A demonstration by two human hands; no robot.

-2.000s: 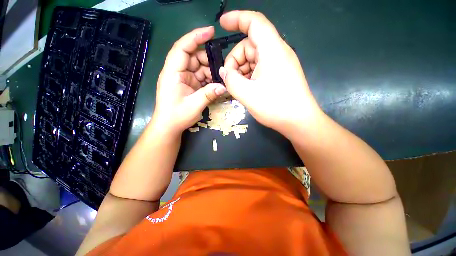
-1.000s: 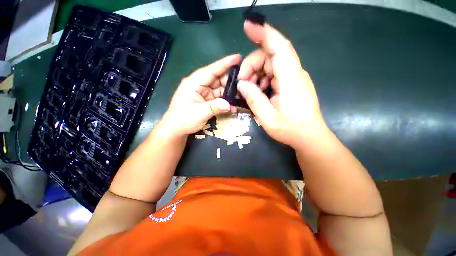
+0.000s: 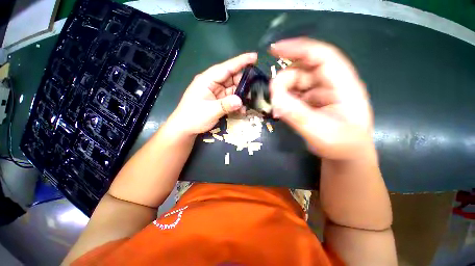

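Note:
My left hand (image 3: 212, 98) holds a black plastic housing (image 3: 247, 84) between thumb and fingers, tilted, above the pale pile. My right hand (image 3: 325, 98) is blurred, just right of the housing, with its fingers bent; whether it holds anything cannot be told. A dark blurred part with a pale bit shows between the hands. Small cream strips (image 3: 242, 131) lie in a loose pile on the dark surface below the housing, with several strips apart from it. A few more pale strips (image 3: 284, 63) show beyond the housing, partly behind my right hand.
A large glossy black blister tray (image 3: 99, 104) lies at the left, near my left forearm. A dark phone or small screen (image 3: 209, 9) stands at the far side. The green work surface (image 3: 416, 93) extends right to a white edge strip. A brown box and something red show below right.
My right hand has moved right, away from the housing, and is blurred. Pale strips beyond the hands now show. The left hand still holds the housing, now more opened to view.

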